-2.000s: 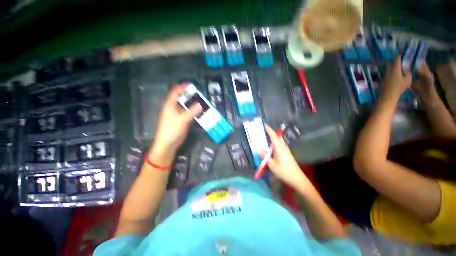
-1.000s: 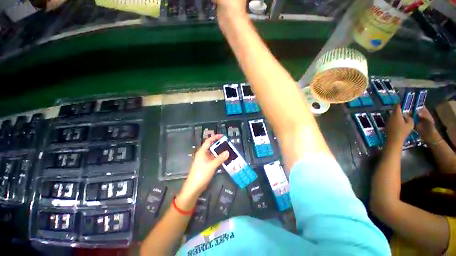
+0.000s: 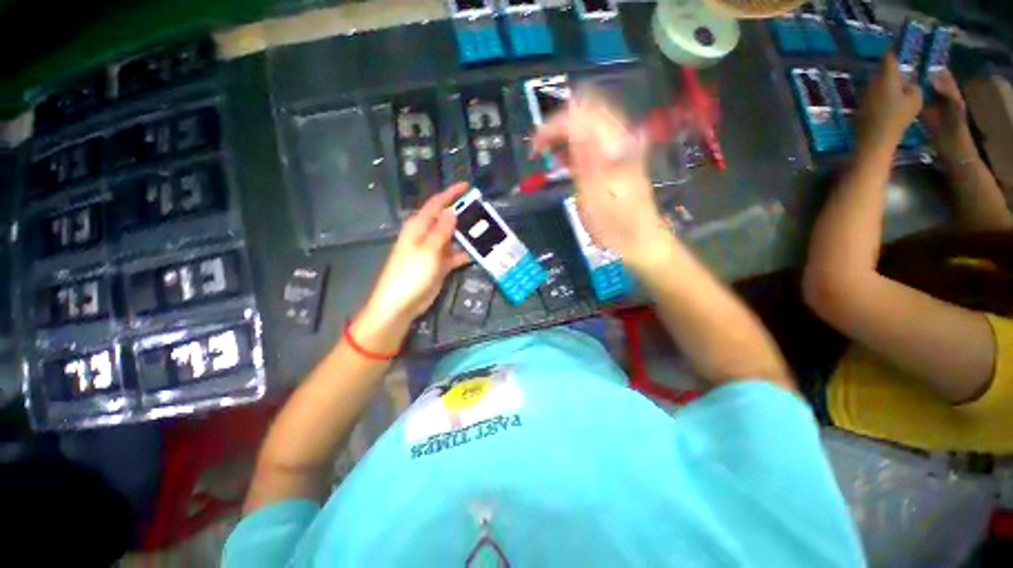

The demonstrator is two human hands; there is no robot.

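Note:
My left hand (image 3: 413, 270) holds a blue and white keypad phone (image 3: 500, 246) face up, with a small light patch on its dark screen. My right hand (image 3: 609, 166) is motion-blurred above the bench, with a red pen (image 3: 539, 181) showing at its fingers. A second phone (image 3: 605, 266) lies partly under my right wrist. Another phone (image 3: 547, 95) lies behind my fingers, partly hidden. Two dark phone backs (image 3: 417, 150) lie in a clear tray (image 3: 328, 166). Loose black batteries (image 3: 303, 297) lie near my body.
Clear trays with dark phone backs (image 3: 191, 277) fill the left. Several phones (image 3: 478, 36) stand in a row at the far side, beside a white disc (image 3: 695, 31). A red marker (image 3: 711, 139) lies right of my hand. A person in yellow (image 3: 889, 233) holds two phones at right.
My right arm, stretched far forward before, has drawn back, and its hand is over the phones. My left hand still holds its phone. The view has tilted down towards my body.

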